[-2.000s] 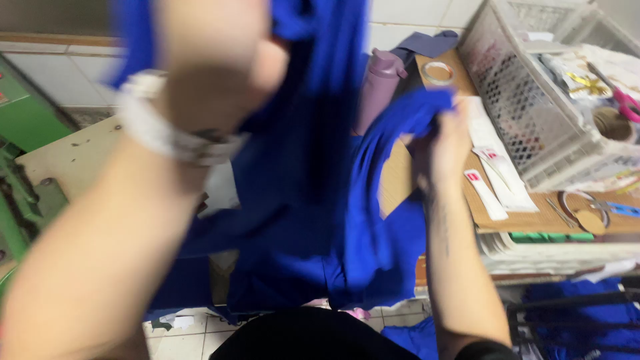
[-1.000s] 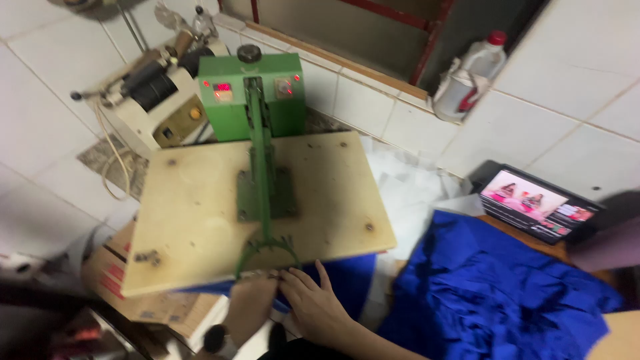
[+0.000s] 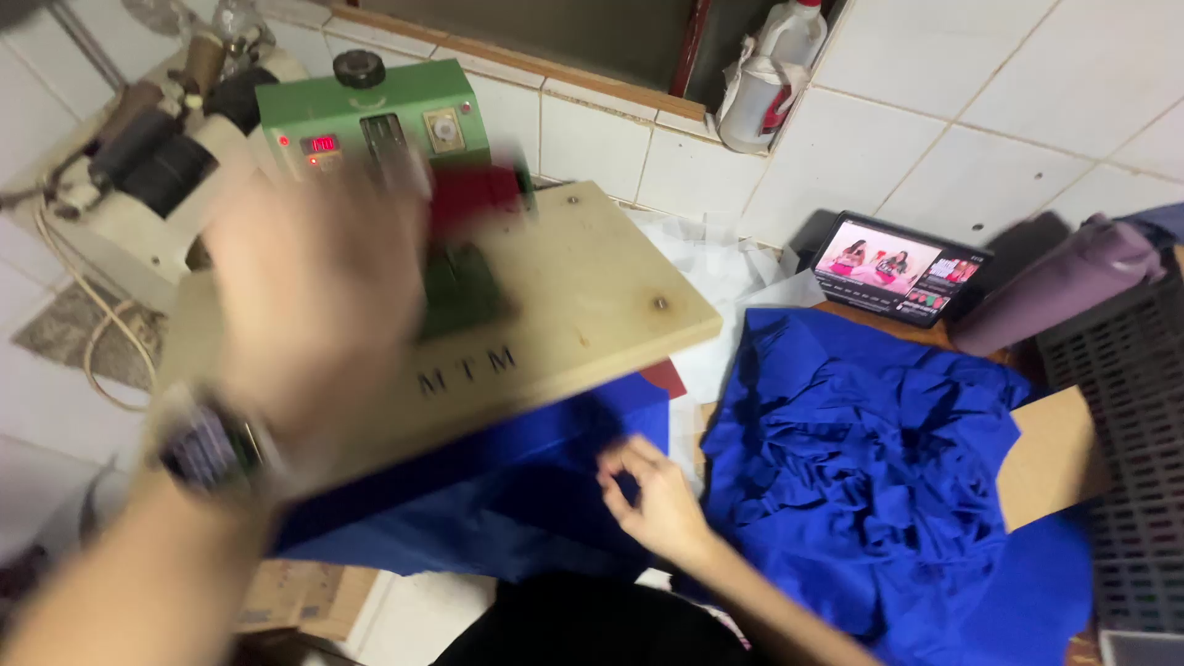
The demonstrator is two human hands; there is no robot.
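A green heat press (image 3: 370, 111) with a cream upper plate (image 3: 592, 277) stands in front of me, its plate raised and tilted. My left hand (image 3: 314, 287), blurred and wearing a smartwatch (image 3: 208, 453), is up at the press's lever; whether its fingers are closed round the lever cannot be made out. Under the plate lies blue fabric (image 3: 518, 499). My right hand (image 3: 652, 490) is over the right part of this fabric, thumb and forefinger curled close together; a pinch on the cloth cannot be confirmed. A rumpled pile of blue fabric (image 3: 860, 444) lies to the right.
Behind the pile are a tablet (image 3: 893, 268) and a purple bottle (image 3: 1054, 287). A piece of brown cardboard (image 3: 1054, 458) rests beside a dark plastic crate (image 3: 1128, 398). Another machine with black rollers (image 3: 157, 166) stands at the left. A plastic jug (image 3: 772, 79) sits on the window ledge.
One second ago both hands were together at the press's front edge; now my left hand is up by the lever, my right at the fabric, and the plate has lifted. The view turned from the crates earlier.
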